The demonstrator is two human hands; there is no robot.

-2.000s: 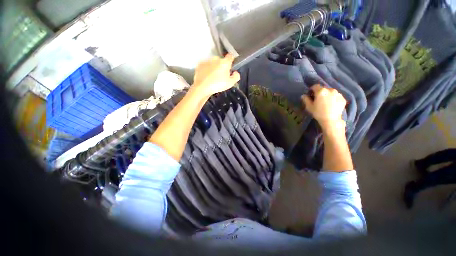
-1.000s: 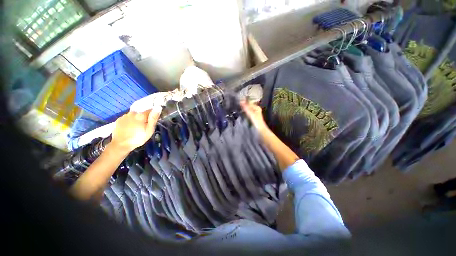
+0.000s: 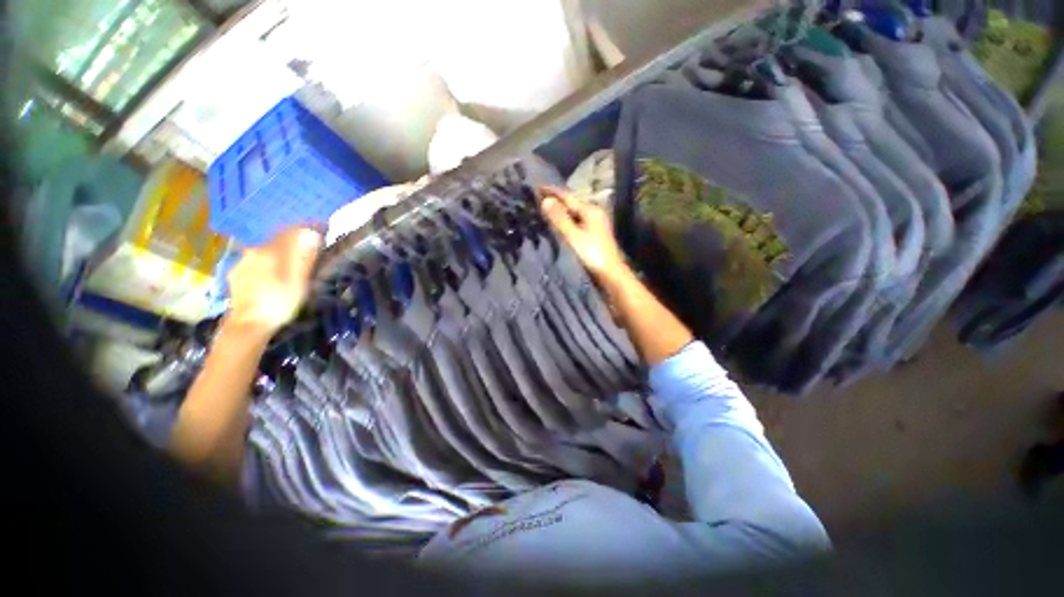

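Observation:
A long row of dark grey denim shirts [image 3: 467, 362] hangs packed on hangers [image 3: 403, 280] from a garment rail [image 3: 560, 114] in front of me. My left hand [image 3: 274, 280] is over the rail at the left part of the row, blurred; whether it grips anything cannot be told. My right hand [image 3: 583, 233] is at the right end of the row, by the hanger tops, fingers bent; its hold is unclear. The shirts' lower parts are partly hidden by my body.
More grey shirts with yellow-green back embroidery [image 3: 712, 233] hang to the right. A blue crate [image 3: 286, 169] and a yellow and white box [image 3: 163, 251] stand behind the rail at the left. White cloth [image 3: 461, 142] lies behind the rail.
Both hands were further right two seconds ago, the right one by the embroidered shirts. The left hand has moved left along the rail. The row of shirts now reaches further left.

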